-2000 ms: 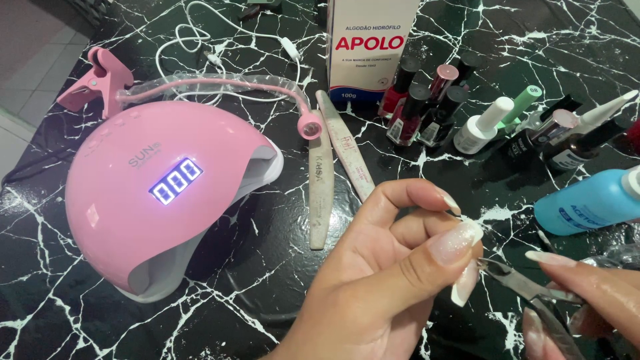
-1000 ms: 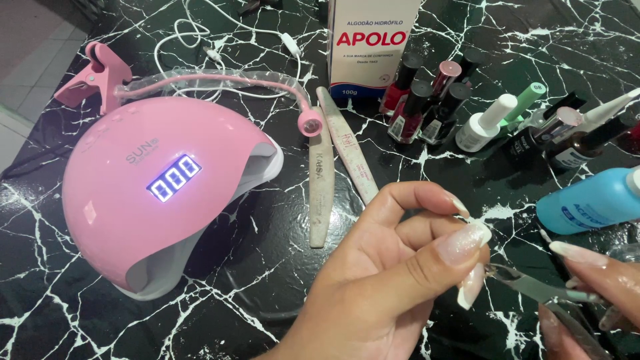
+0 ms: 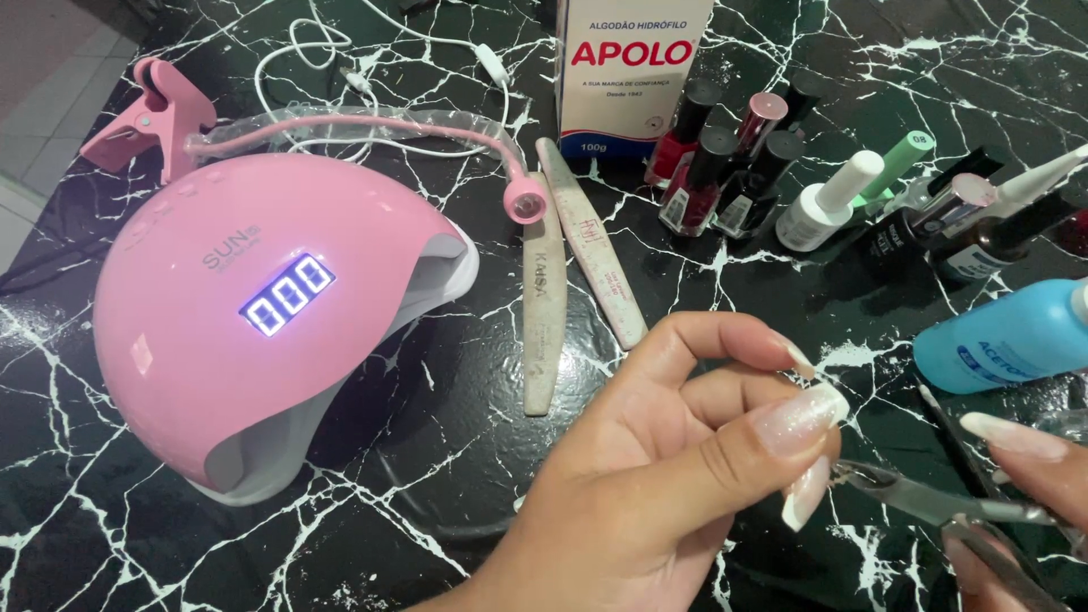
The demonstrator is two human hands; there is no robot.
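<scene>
My left hand (image 3: 680,467) is curled palm up at the lower centre, its fingers bent behind the thumb; no tool shows in it. Long white-tipped nails show on it. At the right edge my right hand (image 3: 1028,476), partly out of view, grips metal cuticle nippers (image 3: 926,497) by the handles. The nippers' tip is at a fingertip of my left hand, just behind the thumb; whether the jaws touch the skin I cannot tell. A thin dark tool (image 3: 956,442) with a pale tip lies behind the nippers.
A pink nail lamp (image 3: 255,340) with a lit display stands at left, a pink clip light (image 3: 161,123) behind it. Two nail files (image 3: 544,340) lie mid-table. Behind are a cotton box (image 3: 629,76), nail polish bottles (image 3: 697,183) and a white-capped bottle (image 3: 829,204); a blue acetone bottle (image 3: 1003,336) lies at right.
My right hand and the nippers have shifted slightly to the right and down from two seconds ago. My left hand stays in nearly the same pose.
</scene>
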